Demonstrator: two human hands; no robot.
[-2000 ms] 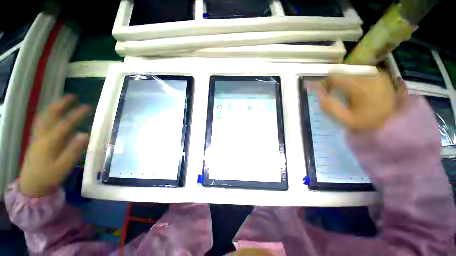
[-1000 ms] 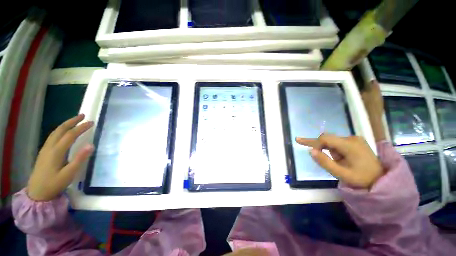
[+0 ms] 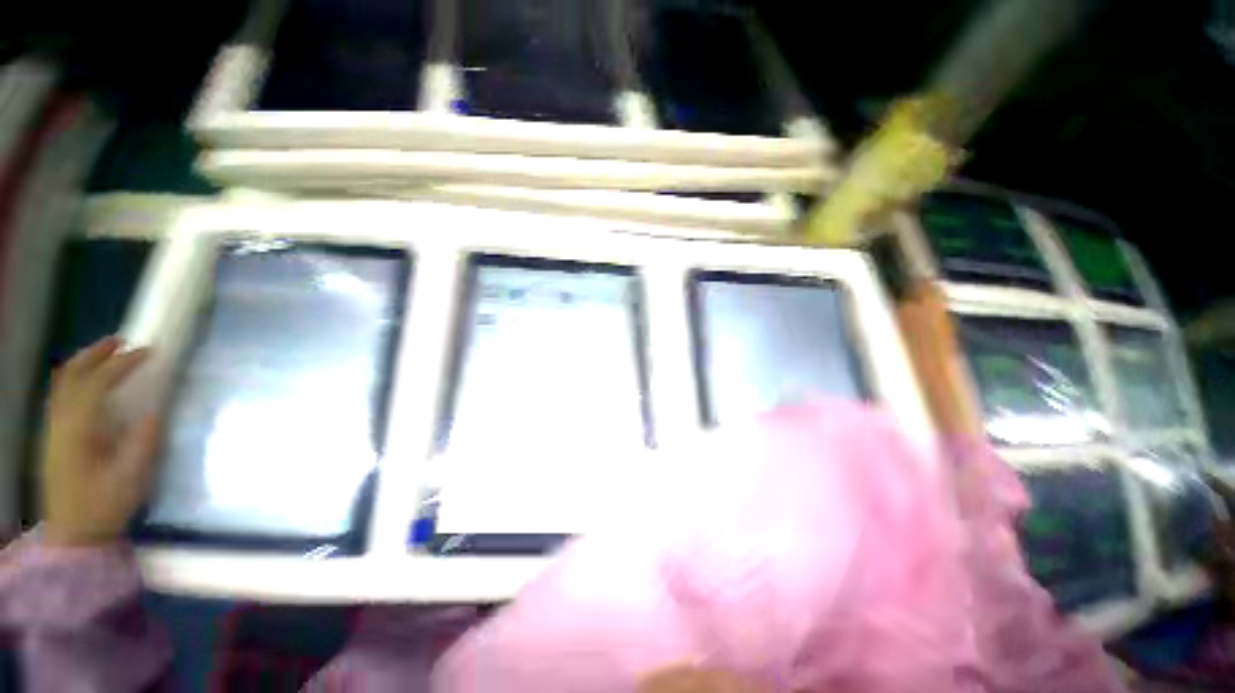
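A white foam tray (image 3: pixel 420 352) holds three tablets side by side. The left tablet (image 3: pixel 291 406) and middle tablet (image 3: pixel 549 393) have bright, glaring screens; the right tablet (image 3: pixel 779 345) shows a greyer screen and its lower part is hidden. A blue tab (image 3: pixel 423 525) is at the middle tablet's lower left corner. My left hand (image 3: pixel 98 440) is at the tray's left edge, blurred, with fingers apart. A bright pink sleeve (image 3: pixel 799 542) covers the tray's lower right. My right hand is not seen.
Loaded white trays (image 3: pixel 515 169) are stacked beyond the tray. Neighbouring trays (image 3: pixel 1029 305) with dark, partly green screens are at right. A yellowish wrapped post (image 3: pixel 887 169) is at upper right. A blurred brown-orange shape (image 3: pixel 930 345), possibly a forearm, runs beside the tray's right edge.
The view has shifted, so the trays appear further left and lower. My right hand, which pointed at the right tablet, has gone out of sight, and a pink sleeve now covers that area.
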